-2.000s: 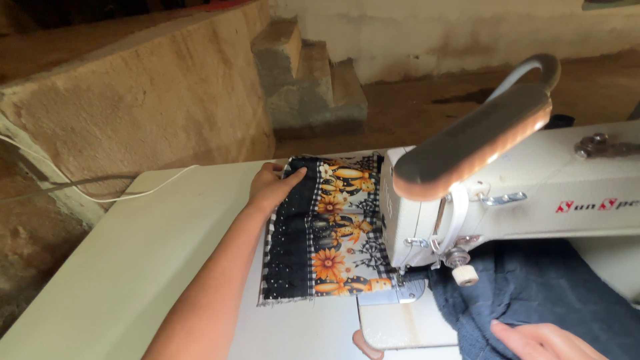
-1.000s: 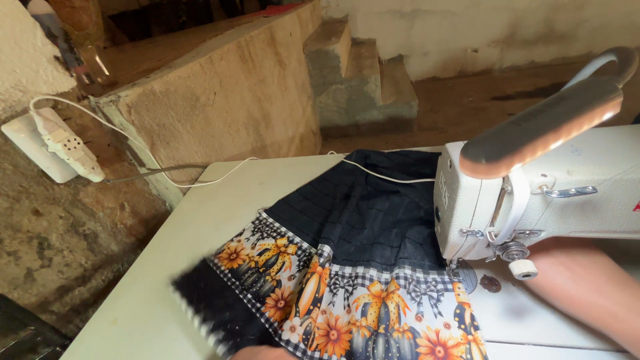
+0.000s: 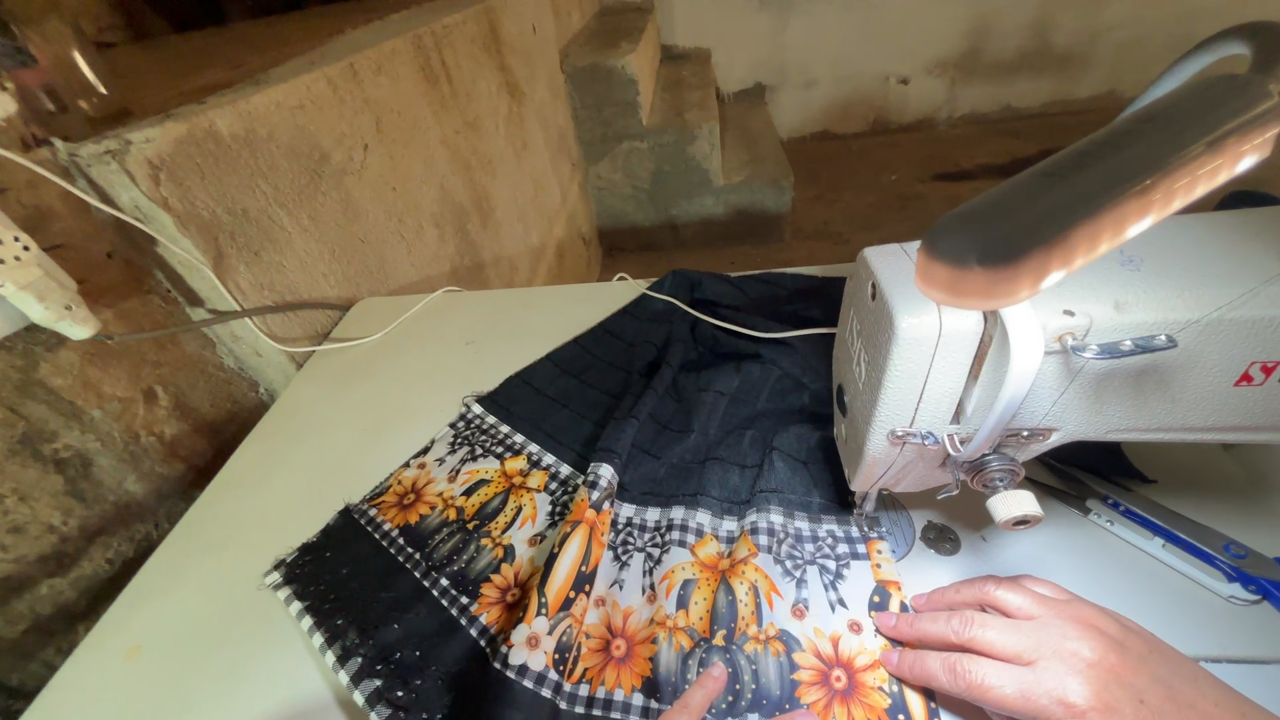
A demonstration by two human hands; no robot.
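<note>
A black fabric piece with a printed band of pumpkins, bows and orange flowers [image 3: 720, 600] lies spread on the table, its right edge at the needle area of a white sewing machine [image 3: 900, 380]. My right hand [image 3: 1050, 650] rests with its fingers on the right edge of the printed band, just in front of the needle. Only some fingers of my left hand [image 3: 700, 695] show at the bottom edge, touching the print; the rest is out of view.
Scissors and a blue-handled tool [image 3: 1190, 545] lie under the machine arm. A lit lamp [image 3: 1090, 190] hangs over the machine head. A white cable [image 3: 390, 335] crosses the back of the table [image 3: 230, 520]. A power strip [image 3: 40, 280] is at the left; concrete steps [image 3: 690, 130] stand behind.
The black fabric with the printed band is now spread wide across the table. My right hand has come from under the machine arm to the front of the needle. The dark blue cloth has left view.
</note>
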